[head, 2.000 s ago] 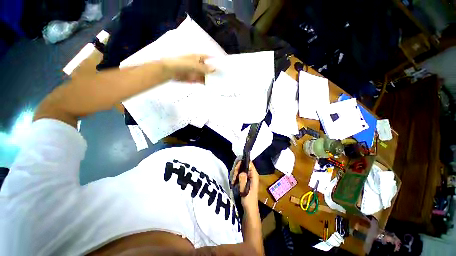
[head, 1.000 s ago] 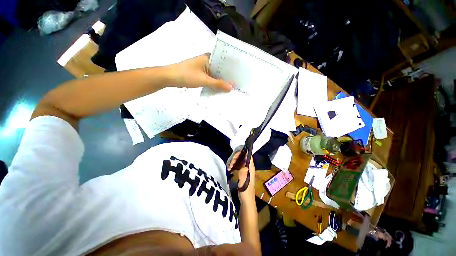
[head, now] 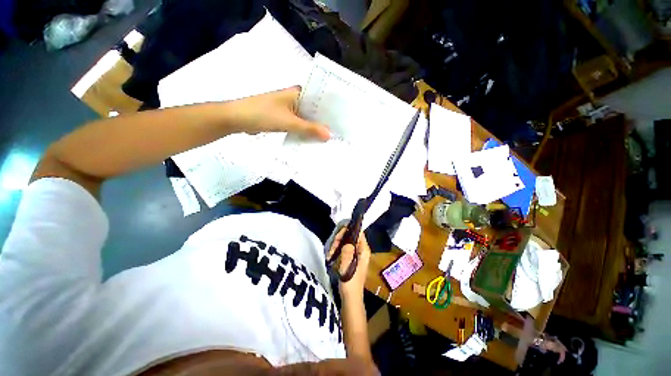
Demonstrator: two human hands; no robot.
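Note:
My left hand [head: 283, 116] grips a white paper pattern sheet [head: 360, 103] with dotted lines along its edge, thumb on top. The fingers are hidden behind the paper. My right hand [head: 349, 253] holds long dark tailor's shears [head: 375, 187] by the handles. The blades point up and right along the right part of the held sheet. I cannot tell whether they are parted or how they meet the paper. More white pattern sheets [head: 228, 73] lie under and left of my left hand, over dark fabric [head: 180, 44].
On the wooden table [head: 471, 323], to the right, are a pink phone [head: 402, 270], small yellow-green scissors [head: 438, 291], a greenish glass jar [head: 452, 214], a green box [head: 494, 272], and a white card [head: 487, 175] on a blue folder [head: 520, 192]. Dark cloth [head: 353, 55] is heaped at the far edge.
My left hand first moved and lifted the sheet, turning up its lined edge, then shifted slightly left with it. The shears' blades now show further over the paper. The whole view has shifted slightly.

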